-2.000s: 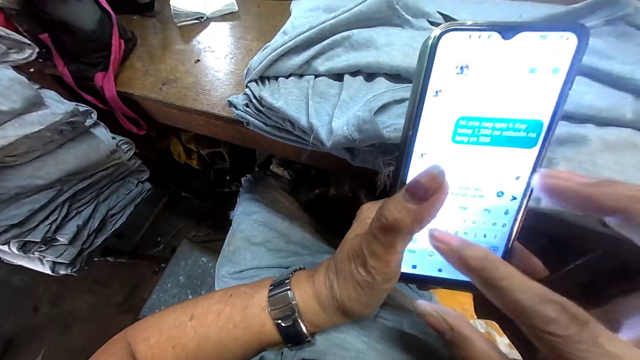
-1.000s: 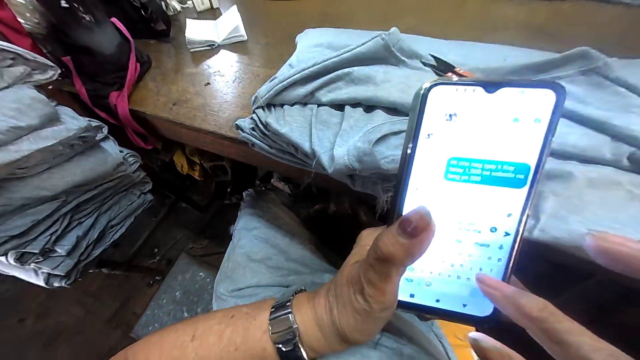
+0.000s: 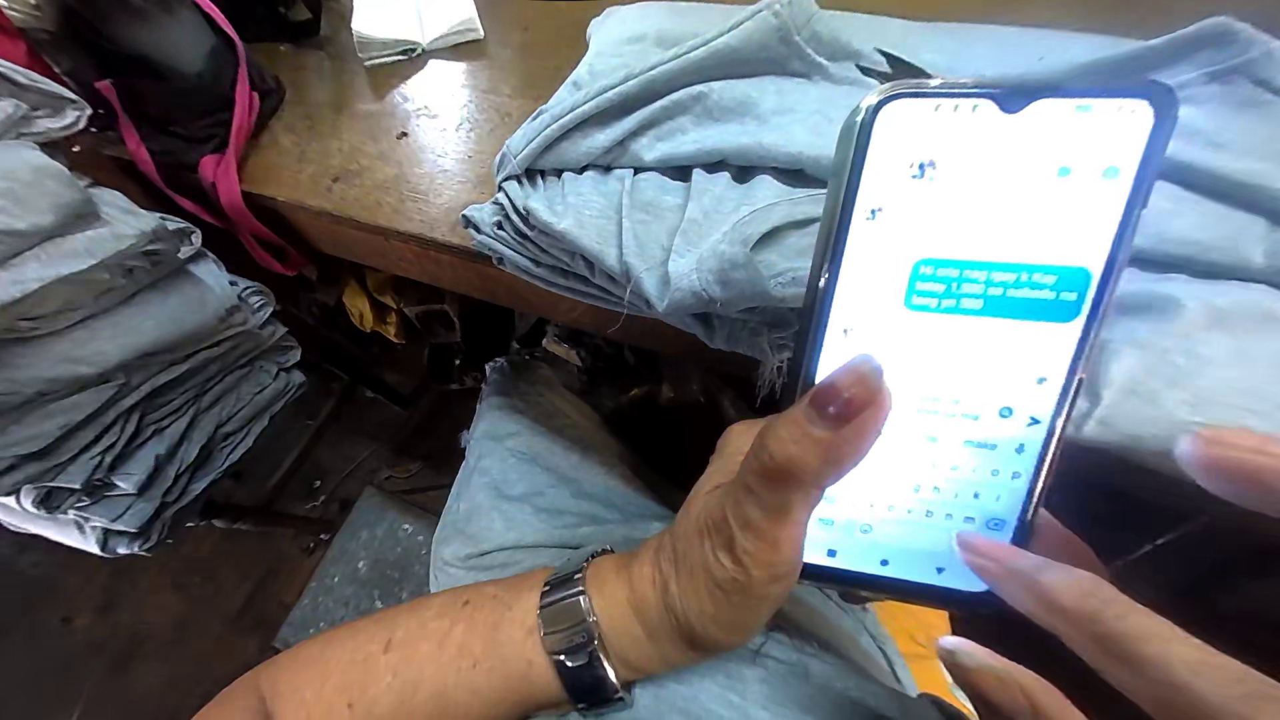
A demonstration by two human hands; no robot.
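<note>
A smartphone (image 3: 960, 350) in a case is held upright and slightly tilted by my left hand (image 3: 750, 530), whose thumb lies over the screen's left edge. The lit screen shows a message bubble above an on-screen keyboard. My right hand (image 3: 1120, 600) is at the phone's lower right, its fingers spread, one fingertip over or touching the bottom of the keyboard; part of this hand runs out of view. A metal-band wristwatch (image 3: 580, 630) is on my left wrist. Behind the phone lie folded grey-blue fabric garments (image 3: 690, 120), with a dark pointed tool tip (image 3: 893, 66) showing above the phone's top edge.
The wooden table (image 3: 400, 150) has an edge running behind my left hand. A tall stack of grey fabric (image 3: 120, 360) stands at left. A black bag with pink straps (image 3: 235, 130) hangs over the table's corner, and folded white paper (image 3: 415, 28) lies beyond. Grey-blue cloth (image 3: 540, 480) lies below.
My right hand's fingers have shifted about the lower part of the screen, one fingertip now lower on the keyboard than a second ago. My left hand keeps its hold on the phone.
</note>
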